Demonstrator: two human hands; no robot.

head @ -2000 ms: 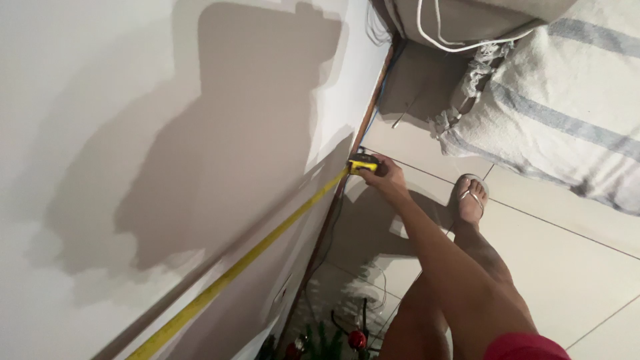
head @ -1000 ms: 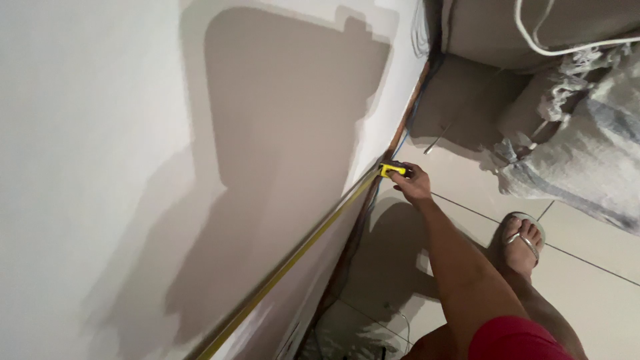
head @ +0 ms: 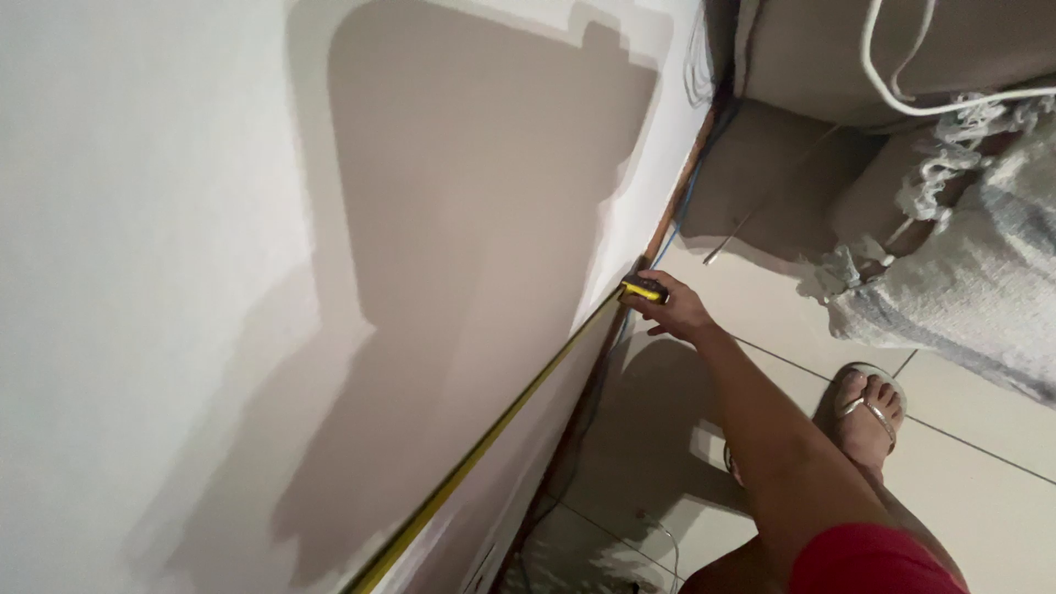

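My right hand (head: 675, 308) is closed around the black and yellow case of a tape measure (head: 643, 289), held at the wall (head: 206, 206) just above the wooden baseboard. From the case the yellow tape blade (head: 478, 454) stretches along the wall down to the lower left and leaves the view at the bottom edge. The blade's far end is hidden. My left hand does not show.
Blue and dark cables (head: 689, 186) run along the baseboard (head: 664, 223). A thin stick (head: 726, 239) lies on the tiled floor (head: 973, 478). At the upper right are a fringed striped cloth (head: 949, 289) and a white cable (head: 874, 74). My sandalled foot (head: 868, 408) stands at the right.
The view has shifted, and the plants and red objects seen at the bottom in the oldest frame are no longer in sight. My right hand still holds the tape case against the wall.
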